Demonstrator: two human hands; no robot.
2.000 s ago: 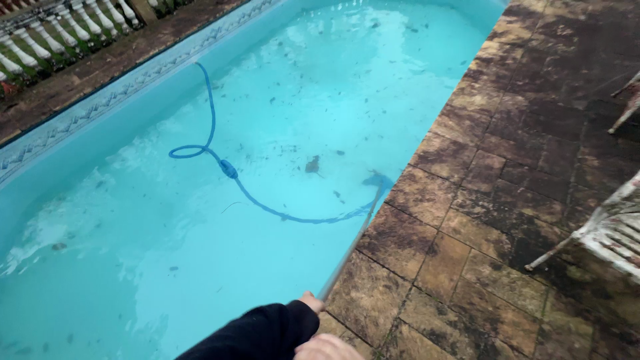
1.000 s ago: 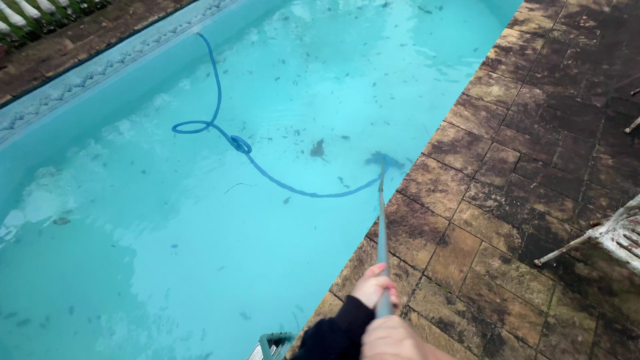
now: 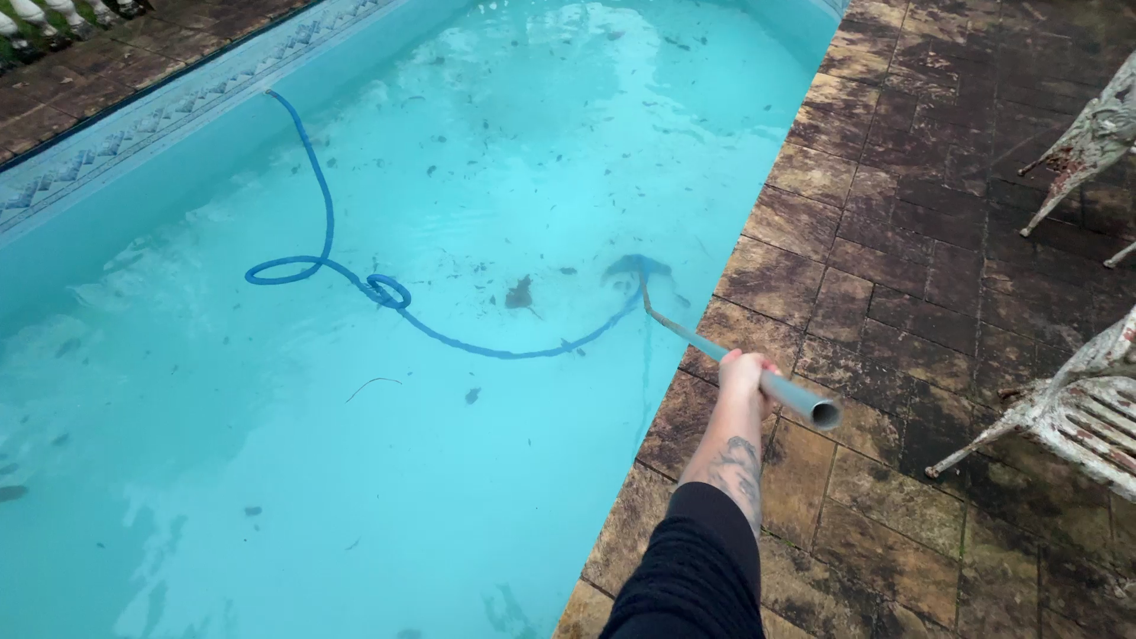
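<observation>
My left hand (image 3: 747, 377) grips a grey metal pole (image 3: 794, 398) near its upper, open end, over the pool's edge. The pole slants down to the left into the water. At its lower end a blue pool vacuum head (image 3: 641, 264) lies under water near the right pool wall, partly blurred by the surface. A blue hose (image 3: 497, 353) runs from the head in a wide curve, makes two loops, and reaches the far left pool wall. My right hand is not in view.
The pool (image 3: 266, 426) holds dark leaves and debris (image 3: 519, 293). Stained stone paving (image 3: 896, 510) borders it on the right, with a worn white metal chair (image 3: 1092, 399) and more metal legs (image 3: 1078, 164) on it. A white balustrade (image 3: 44, 22) stands at the upper left.
My right hand, near the pole at the bottom a second ago, has left the view. My left arm now reaches farther right, and the pole's upper end shows. The vacuum head stays near the right wall.
</observation>
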